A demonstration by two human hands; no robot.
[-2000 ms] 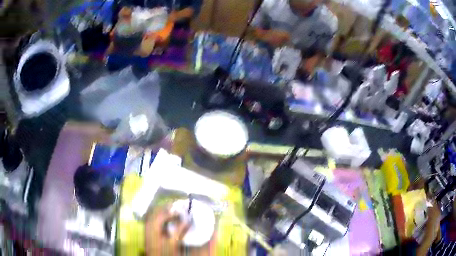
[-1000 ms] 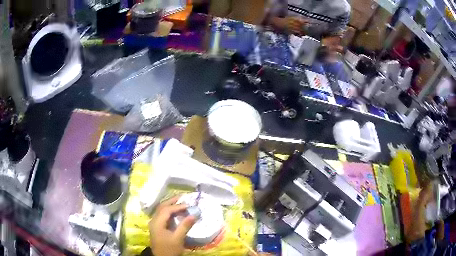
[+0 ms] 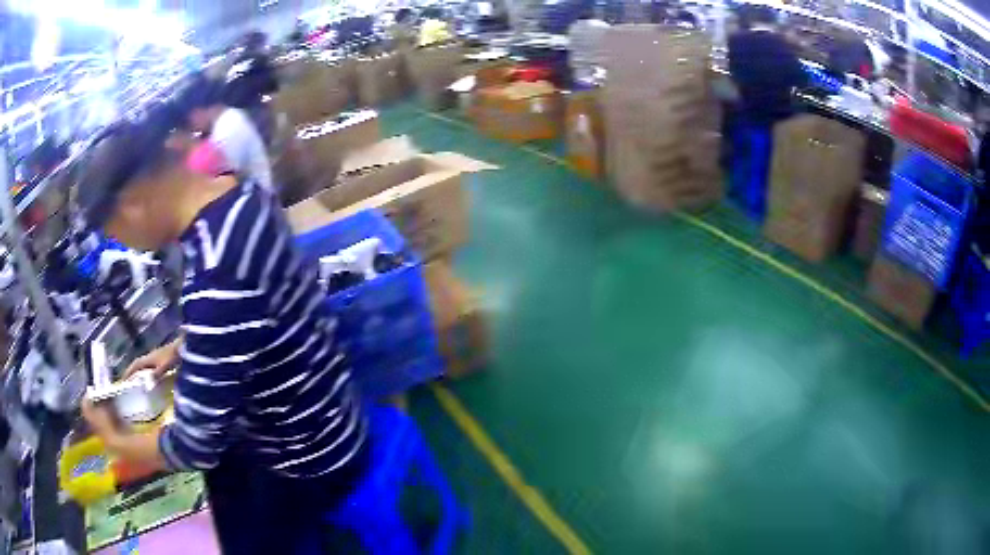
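Neither of my hands is in the picture now, and my own work pad is out of view. Nearest in front is the neighbouring bench at the lower left. A person in a dark striped top (image 3: pixel 266 325) stands there and holds a white part (image 3: pixel 135 397) in both hands. A yellow object (image 3: pixel 87 470) lies beside those hands, over a green printed sheet (image 3: pixel 147 510). A bit of pink sheet (image 3: pixel 179 539) shows at the bottom edge. The picture is blurred.
A blue crate (image 3: pixel 375 314) with white parts stands behind the person, by an open carton (image 3: pixel 418 206). A blue stool (image 3: pixel 407 488) is at the person's side. The green floor (image 3: pixel 673 401) has yellow lines. Stacked cartons (image 3: pixel 662 119), another person (image 3: pixel 757 108) and blue crates (image 3: pixel 923 222) are farther off.
The view has swung right and up, off the yellow pad, tin and white housing, to the neighbouring person and the floor. The hand seen on the white round part is out of the picture.
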